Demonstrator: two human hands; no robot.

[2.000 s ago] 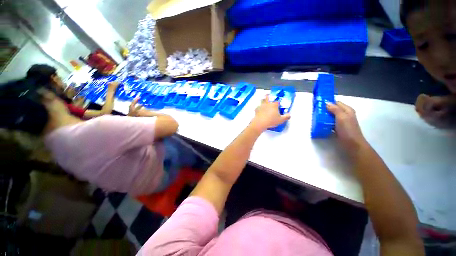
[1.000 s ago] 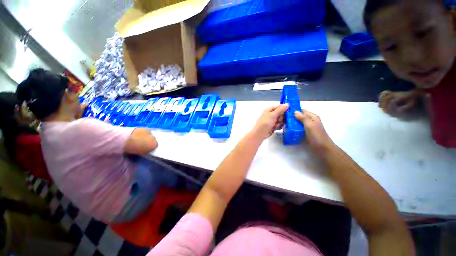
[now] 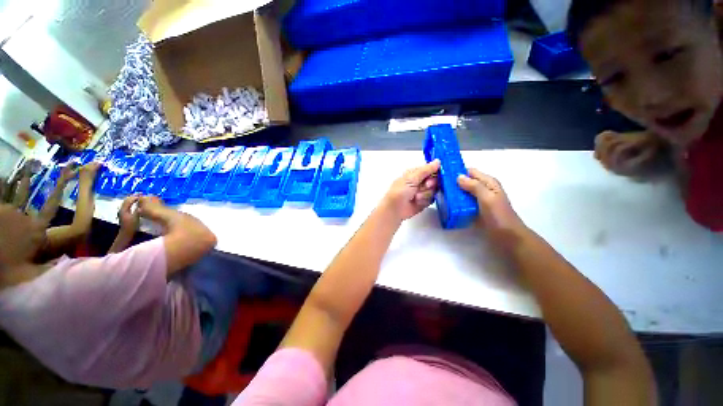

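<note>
A nested tray stack (image 3: 452,178), thick and blue with ridged sides, stands tilted on edge between my hands over the white table. My right hand (image 3: 490,198) grips its right side. My left hand (image 3: 416,190) is at its left side, fingers closed at the edge of the front tray; whether one tray is parted from the stack cannot be told. A row of laid-out blue trays (image 3: 338,190) lies to the left, side by side, the nearest ones overlapping slightly.
An open cardboard carton (image 3: 272,67) holds white pieces, with a white-grey heap (image 3: 139,103) left of it. Bulk tray bundles (image 3: 404,71) lie at the back. A whitish strip (image 3: 420,123) lies on the dark strip. People sit at left; another person leans in at right, hand (image 3: 630,157) at the table.
Since two seconds ago, a tray under my left hand has joined the row's right end. My left hand has moved to the stack. The view has shifted, and the neighbour's arms now reach over the row.
</note>
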